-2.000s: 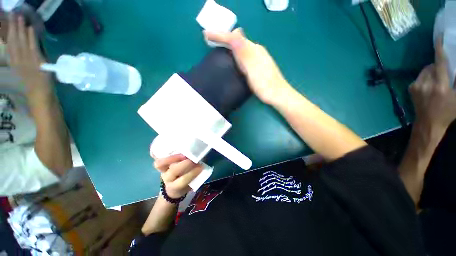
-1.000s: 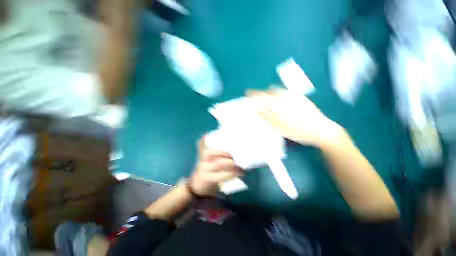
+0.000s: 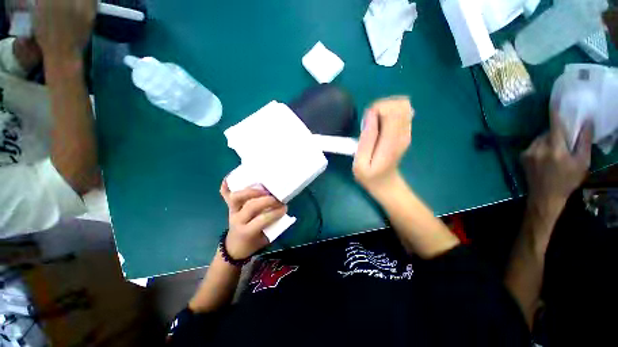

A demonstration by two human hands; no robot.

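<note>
A white security camera (image 3: 278,149) is held above the table. Its rounded black front (image 3: 325,110) points up and right, and a thin black cable hangs below. My left hand (image 3: 247,220) grips the white rear end. The flat white antenna (image 3: 332,144) sticks out to the right. My right hand (image 3: 386,139) is slightly blurred, its fingers closed at the antenna's outer end, which they hide. A small white pad (image 3: 323,63) lies on the green table beyond the black front.
A translucent squeeze bottle (image 3: 177,91) lies left. A crumpled white cloth (image 3: 389,30) is at the back, with cotton swabs (image 3: 508,73) and a black cable (image 3: 484,112) to the right. A left neighbour's arm (image 3: 71,115) and a right neighbour's hand (image 3: 557,159) reach over the table edges.
The antenna has swung from pointing down-right to pointing right. The pad my right hand held earlier now lies on the table. My right hand has moved to the antenna's end.
</note>
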